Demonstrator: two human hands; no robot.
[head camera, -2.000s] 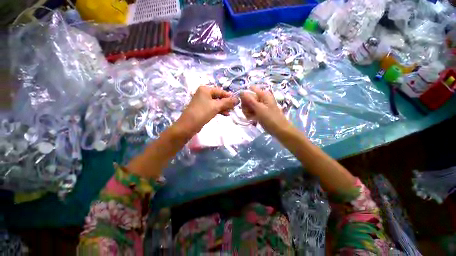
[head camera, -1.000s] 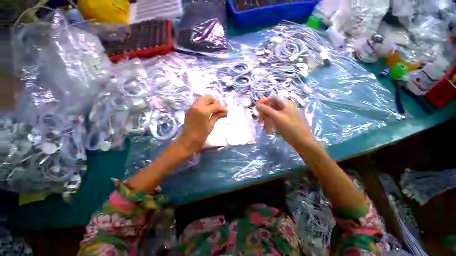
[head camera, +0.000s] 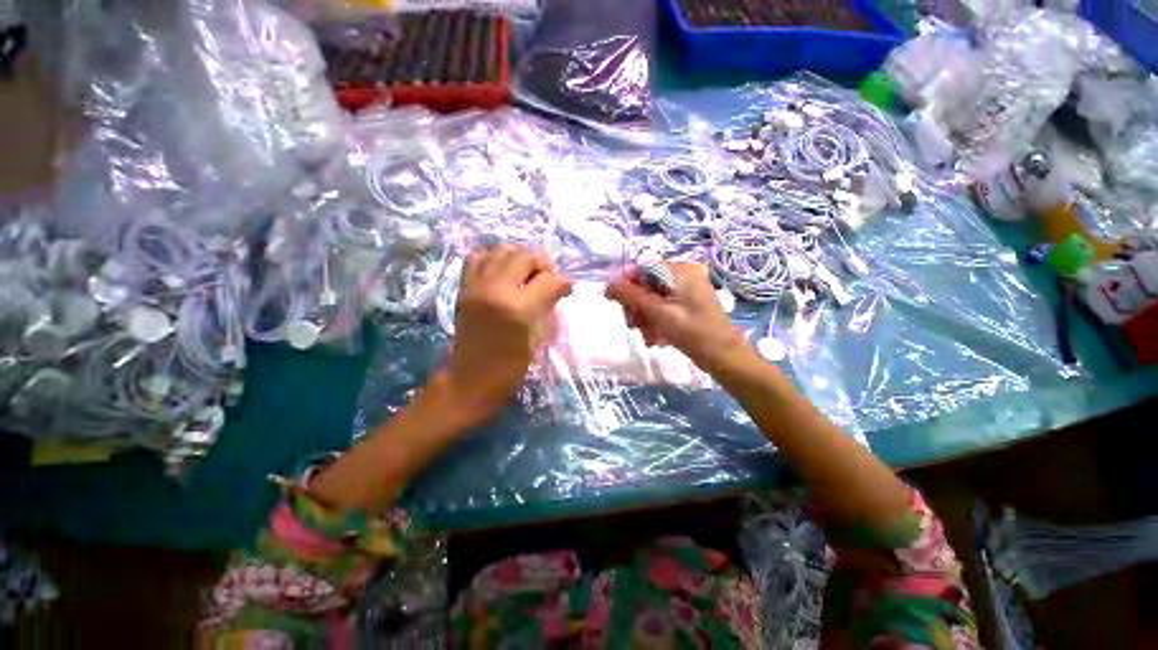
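Observation:
My left hand (head camera: 511, 311) is over the bright stack of empty bags (head camera: 610, 340), fingers bent and pinched together. Whether it grips a clear bag is hidden by glare. My right hand (head camera: 679, 311) is just right of it, fingertips close to the left ones but apart. A small grey coiled cable (head camera: 657, 277) shows between its thumb and fingers. Loose coiled cables (head camera: 752, 258) lie in a pile behind my right hand. Bagged cables (head camera: 406, 184) are heaped behind and left of my left hand.
A red tray (head camera: 425, 95) and a blue tray (head camera: 775, 48) stand at the back, a dark plastic bag (head camera: 584, 70) between them. Bulky clear bags (head camera: 191, 114) are far left. White bottles (head camera: 1003, 188) stand right. Clear plastic sheeting (head camera: 927, 330) covers the bench.
The view has shifted, with the bench items appearing further right. My hands parted, then came closer together again over the bag stack. A grey coil now shows in my right hand.

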